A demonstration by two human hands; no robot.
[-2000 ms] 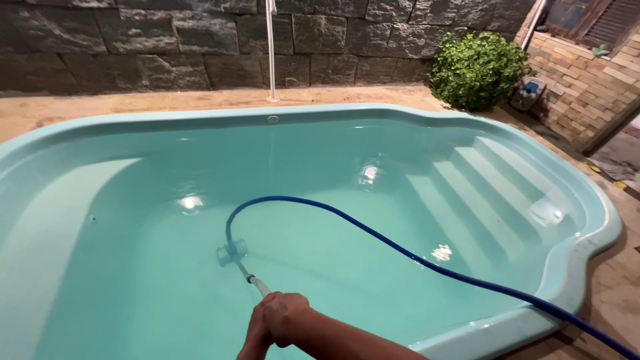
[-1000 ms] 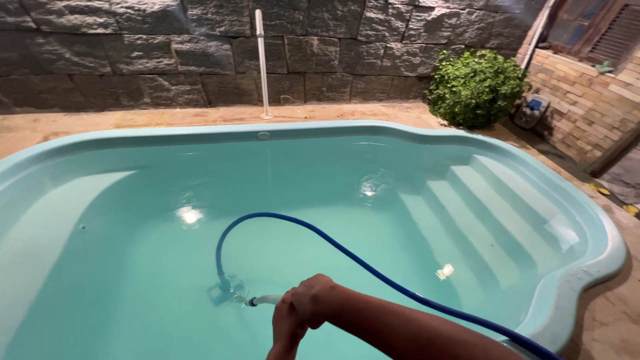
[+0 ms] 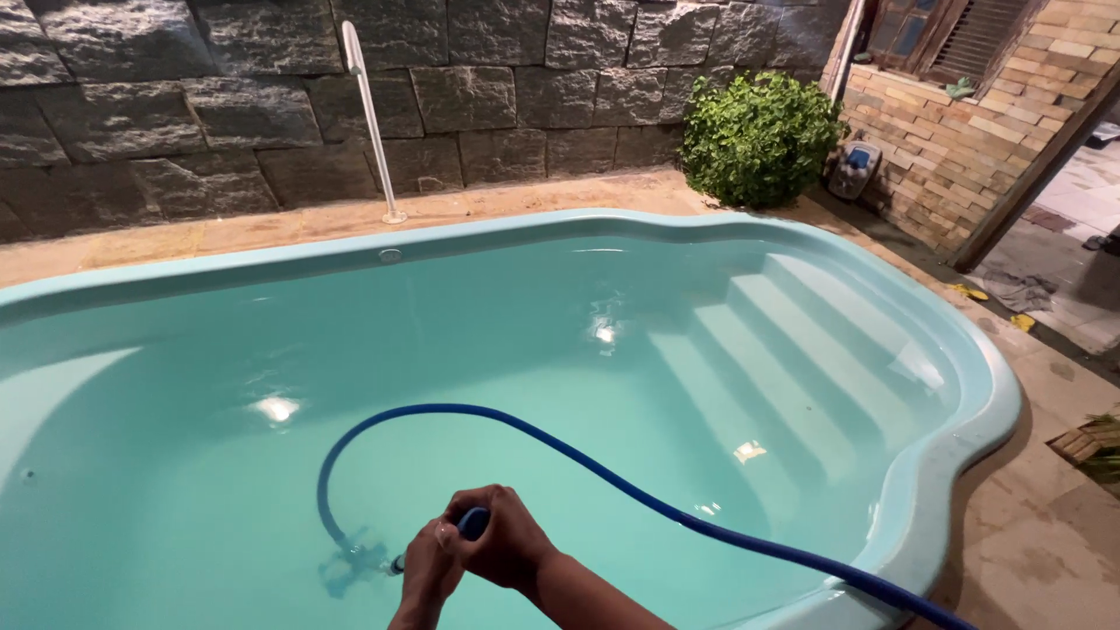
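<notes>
My left hand [image 3: 430, 564] and my right hand [image 3: 499, 535] are closed around a pole, one close beside the other. The pole's blue end [image 3: 473, 523] shows between my right thumb and fingers. Beyond my left hand the pole runs down to a pool vacuum head [image 3: 352, 564], which lies underwater and looks blurred. A blue hose [image 3: 560, 448] rises from that head, curves over the water and crosses the pool's rim at the lower right. Most of the pole is hidden by my hands.
The light-blue pool rim [image 3: 967, 455] curves around the water, with steps [image 3: 787, 350] at the right. Behind stand a white pool fountain pipe [image 3: 372, 131], a leafy bush [image 3: 759, 140] and a stone wall [image 3: 262, 114]. Yellow sandals [image 3: 969, 292] and a grey cloth [image 3: 1019, 290] lie at the right.
The pole now points more toward me, with its blue end in sight. The vacuum head has shifted relative to my hands and sits lower left of the hose's curve. The view has turned somewhat right.
</notes>
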